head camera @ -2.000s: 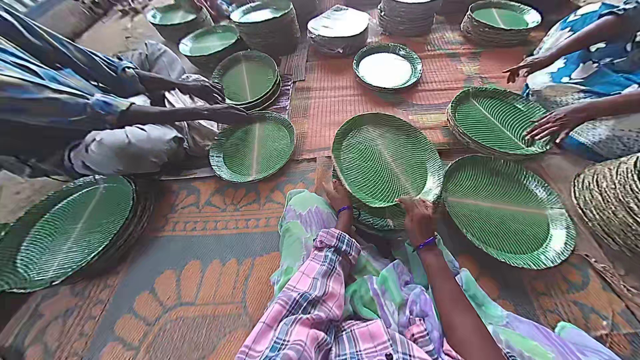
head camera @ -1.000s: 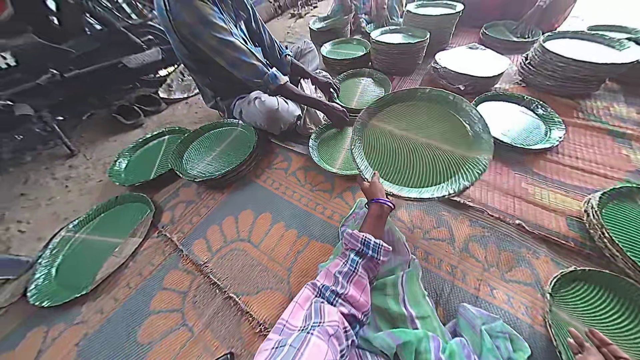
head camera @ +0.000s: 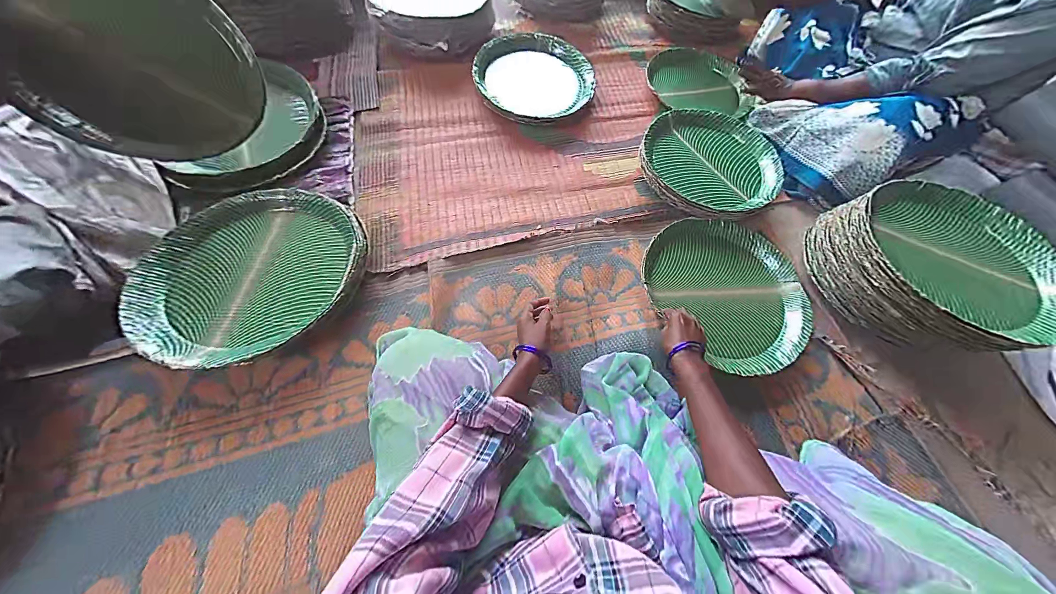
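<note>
My left hand (head camera: 536, 327), a purple bangle at its wrist, hovers over the patterned mat (head camera: 577, 280) with its fingers curled; no plate is in it. My right hand (head camera: 683, 332) is at the lower left rim of a green leaf-patterned plate (head camera: 726, 289); its fingers look bent at the edge, and whether they grip it is not clear. Behind that plate lies a short stack of similar green plates (head camera: 711, 161). At the left, another green plate (head camera: 247, 276) rests on a low stack, well away from my left hand.
A tall plate stack (head camera: 874, 264) leans at the right. A person's hand (head camera: 767, 82) touches a farther green plate (head camera: 695, 80). A large plate (head camera: 140, 74) is raised at the upper left, above another stack (head camera: 280, 124). A round plate with a white centre (head camera: 532, 82) sits on the reddish mat.
The plate that my left hand held up a second ago is out of that hand. The view has swung right, and my right hand now shows beside a green plate.
</note>
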